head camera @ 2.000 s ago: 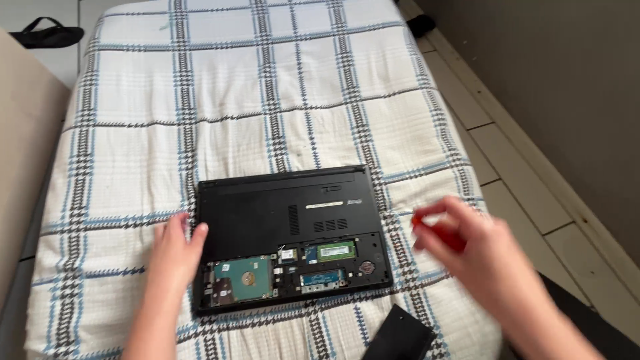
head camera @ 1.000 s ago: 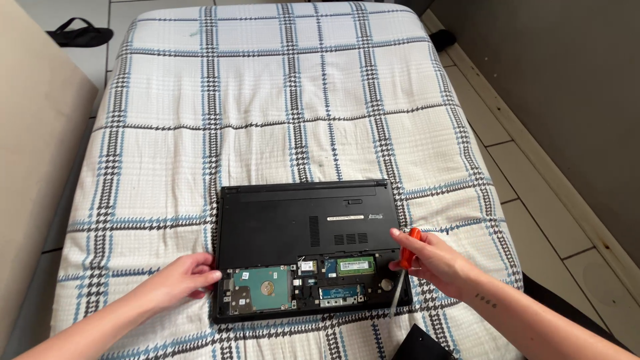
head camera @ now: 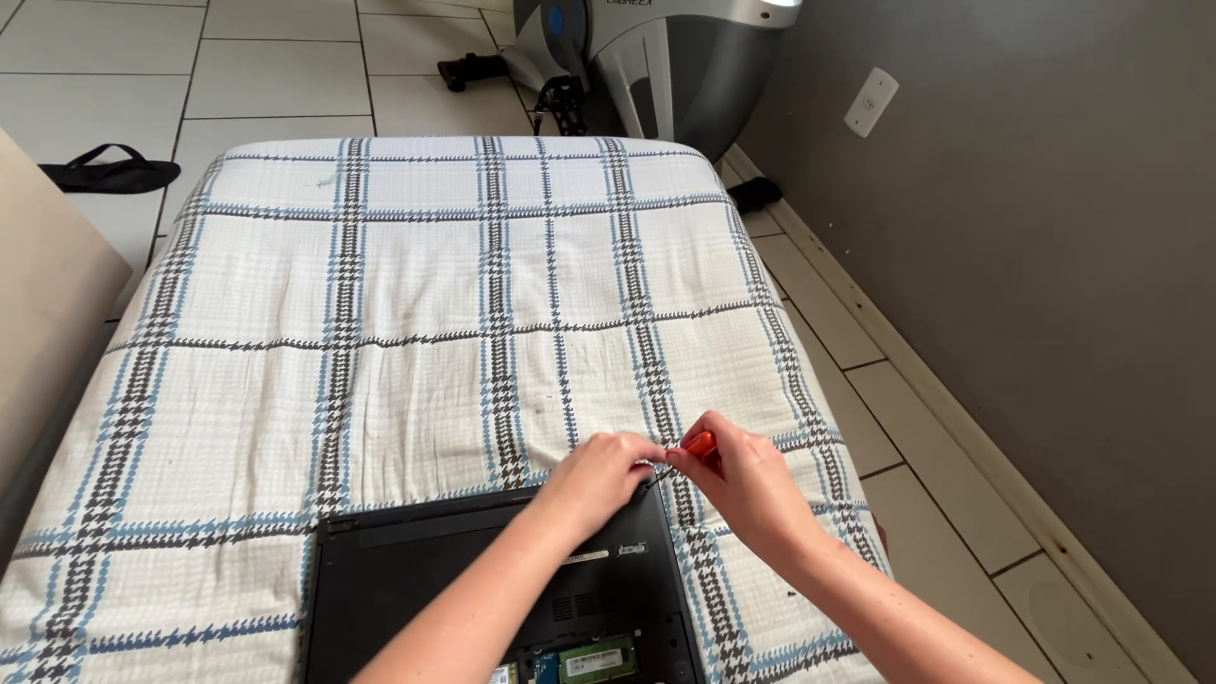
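Note:
A black laptop (head camera: 427,589) lies with its underside up and its lower bay uncovered, a green memory module (head camera: 594,662) showing at the bottom of the view. My right hand (head camera: 746,475) grips a screwdriver by its orange-red handle (head camera: 701,444); the thin shaft slants down to the laptop's far right corner. My left hand (head camera: 603,475) is at that same corner, its fingertips close to the shaft and to my right fingers. Whether the left fingers pinch anything cannot be seen.
Under the laptop is a bed or padded surface with a plaid cover (head camera: 427,275). A black flip-flop (head camera: 119,174) lies on the tiled floor at the left. A grey exercise machine (head camera: 665,66) stands beyond the far edge, and a grey wall (head camera: 1026,266) with an outlet (head camera: 871,102) runs along the right.
My left hand has left the laptop's left side and reached its far right corner. My right hand has moved with the screwdriver from the laptop's lower right to that corner. The view has tilted up.

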